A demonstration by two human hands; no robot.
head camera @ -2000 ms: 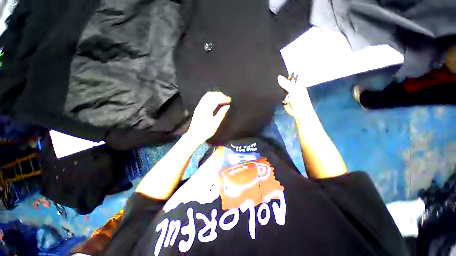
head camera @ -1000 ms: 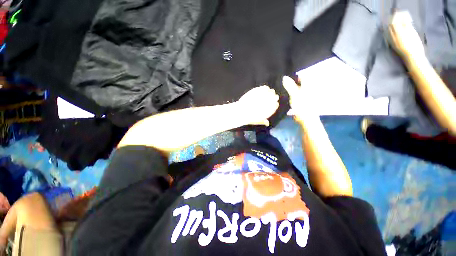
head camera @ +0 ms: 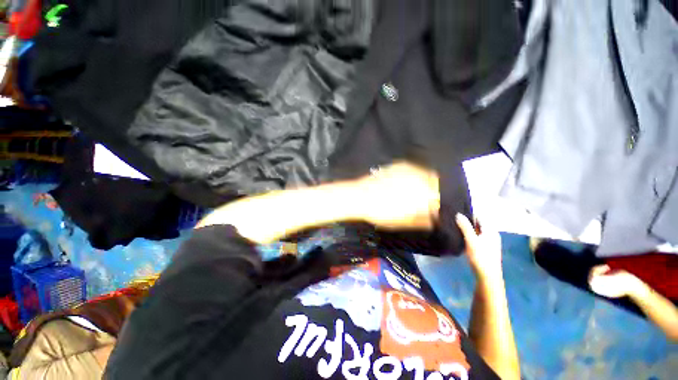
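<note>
A black jacket (head camera: 416, 126) lies spread in front of me, with a small shiny button on its matte front. Its shiny, wrinkled lining (head camera: 245, 104) shows to the left. My left hand (head camera: 407, 194) is blurred and lies across the lower part of the jacket near its right edge; its fingers cannot be made out. My right hand (head camera: 482, 243) is at the lower right edge of the same cloth, thumb up against the edge. Its other fingers are mostly hidden or unclear, so its grip cannot be told.
A grey-blue jacket (head camera: 572, 141) lies to the right over white paper (head camera: 491, 185). Another person's hand (head camera: 618, 283) is at the lower right, by dark and red cloth. A blue crate (head camera: 52, 288) and a person's tan clothing (head camera: 63, 352) are at the lower left.
The view has shifted, so the jackets sit further right and lower. My left hand has moved across the jacket to its right edge, near my right hand. The other person's arm has come in at right.
</note>
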